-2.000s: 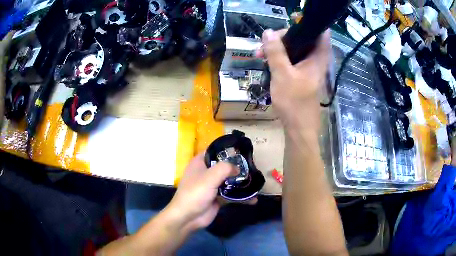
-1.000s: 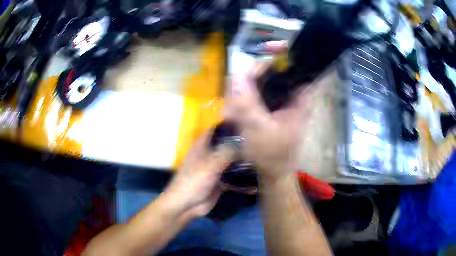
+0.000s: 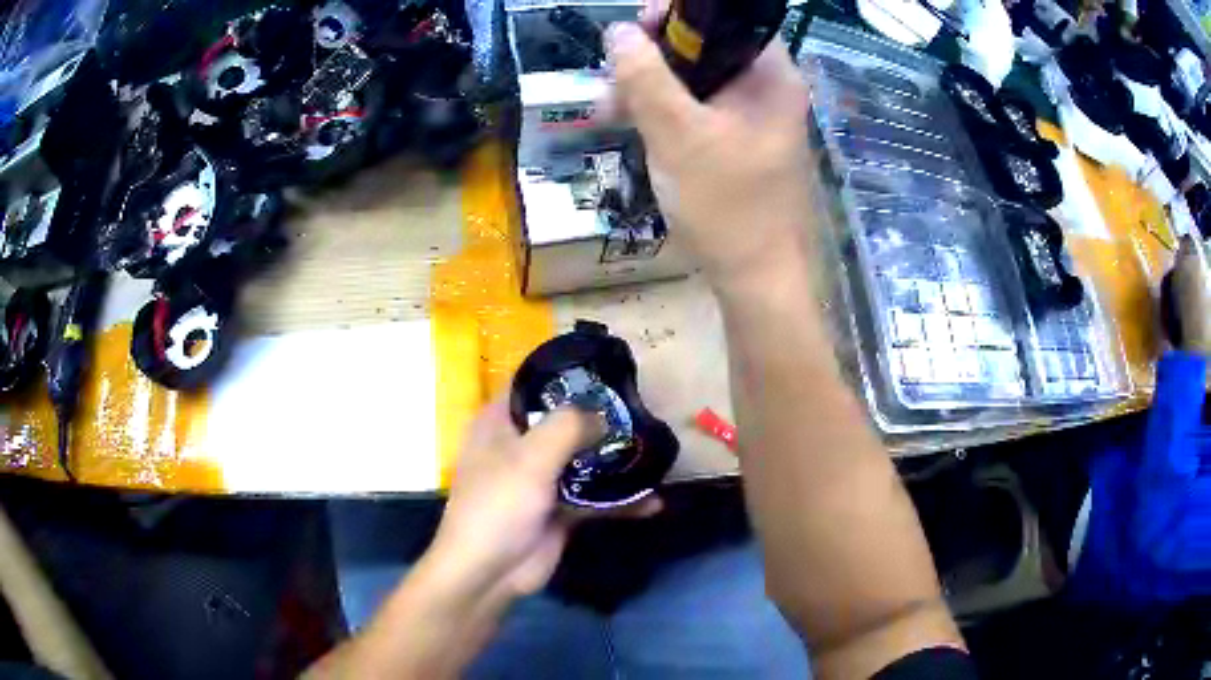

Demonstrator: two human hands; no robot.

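My left hand (image 3: 511,498) holds a round black camera housing (image 3: 647,445) at the bench edge, its open side up. My thumb lies on the silver-grey circuit board (image 3: 579,393) inside it. My right hand (image 3: 724,160) is raised above the right side of the screw feeder, closed around a thick black electric screwdriver (image 3: 719,37) with a yellow label, cut off by the top edge. The screwdriver's tip is hidden or too blurred to tell. The white-grey screw feeder (image 3: 565,253) stands beyond the housing, with a metal pick-up point on its front.
Part-built housings (image 3: 177,335) with white rings and red wires are piled at left. A clear blister tray (image 3: 916,415) lies at right, black units (image 3: 1047,253) on it. A red handle (image 3: 717,428) lies at the bench edge. A person's blue sleeve (image 3: 1153,458) is at far right.
One second ago my right hand and the screwdriver were down at the housing. Now they are up by the feeder, away from the housing. My left hand still holds the housing.
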